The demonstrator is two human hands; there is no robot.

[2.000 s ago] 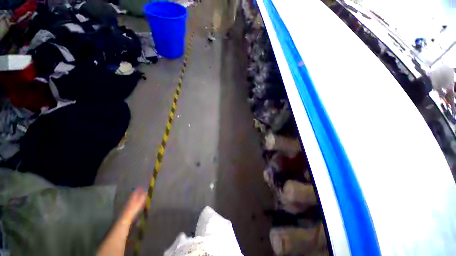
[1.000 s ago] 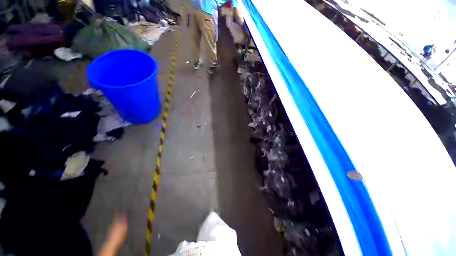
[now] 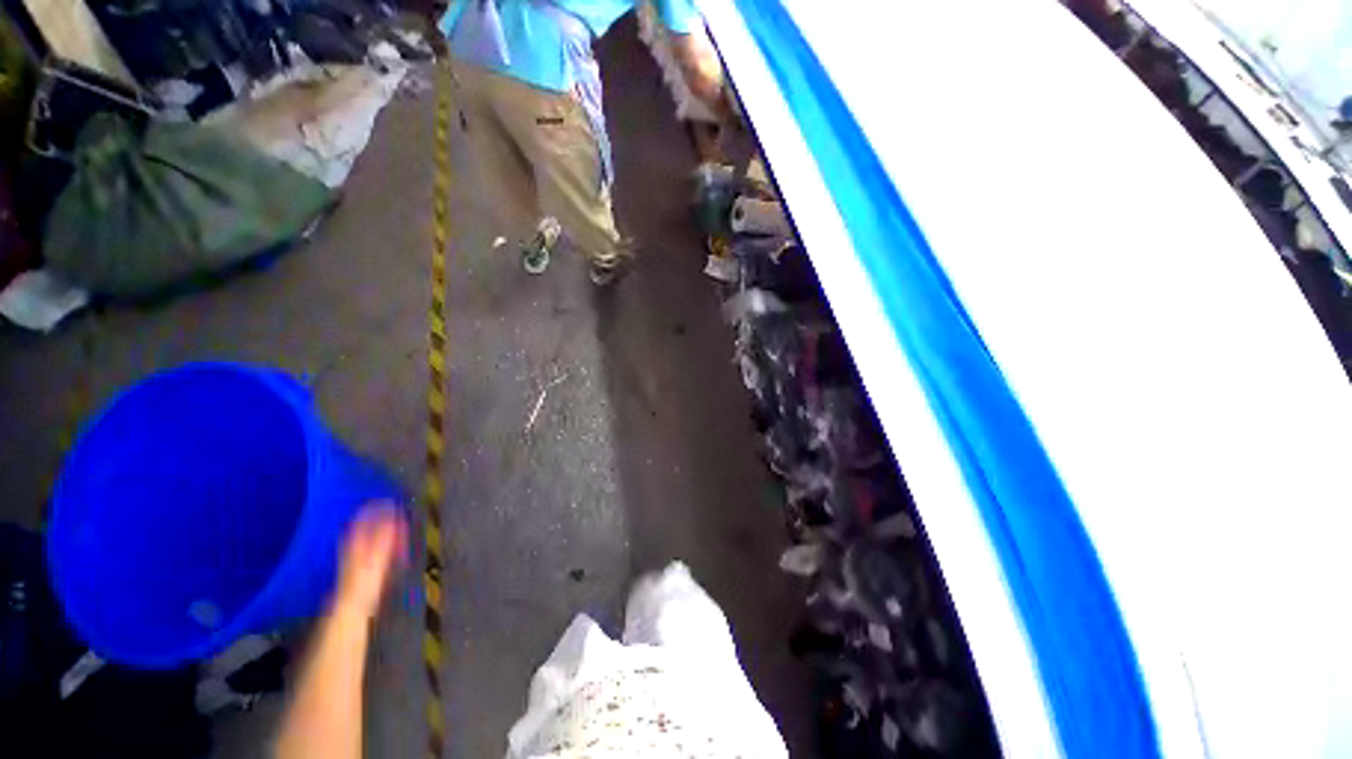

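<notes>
My left hand [image 3: 371,552] is at the lower left, blurred, at the end of a bare forearm. It overlaps the right side of the blue plastic tub [image 3: 186,512]; I cannot tell whether it touches it. Nothing clear shows in it. The tub stands at the left, its round mouth showing a mostly empty inside. A white speckled cloth [image 3: 638,697] is at the bottom centre, close to me; I cannot tell whether it is worn or carried. My right hand is out of view.
A long table with white spread fabric [image 3: 1038,267] and a blue band runs along the right. Packed bundles [image 3: 808,430] lie under it. A person [image 3: 541,119] in blue top and tan trousers stands ahead. A green sack [image 3: 171,208] lies left of the yellow-black floor tape [image 3: 436,386].
The view has moved forward along the aisle. The blue tub is nearer and lower left. The person ahead is larger. My left hand is higher, now over the tub's side.
</notes>
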